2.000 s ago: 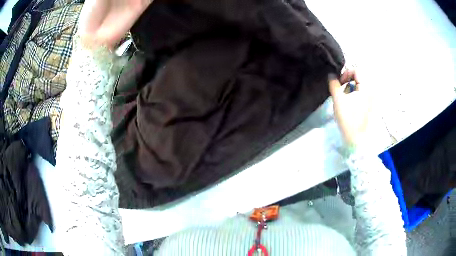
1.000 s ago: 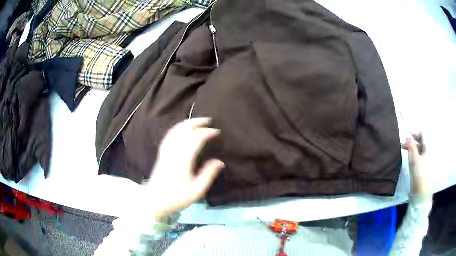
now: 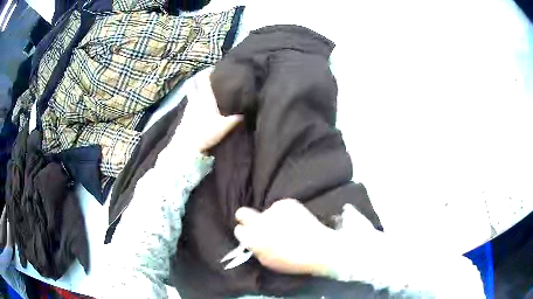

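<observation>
The dark brown jacket [image 3: 298,128] lies bunched lengthwise on the white table, with folds running towards me. My left hand [image 3: 211,125] is at its left edge, with one finger or the thumb over the cloth; the other fingers are blurred or hidden, so its grip is unclear. My right hand [image 3: 286,233] is over the lower part of the jacket and holds the thread snips [image 3: 236,257], whose silver blades point left and are apart. The fingertips of my right hand touch the jacket. A piece of zipper edge shows left of my left sleeve.
A beige tartan garment [image 3: 140,58] with dark navy edges lies at the upper left of the white table [image 3: 432,117]. A dark gathered garment [image 3: 44,204] lies at the far left. Part of a blue crate [image 3: 482,266] shows at the lower right, below the table's curved edge.
The jacket was spread flat with its hem towards me and is now gathered into a narrower shape. My right hand has come in from the far right. My left hand has moved up.
</observation>
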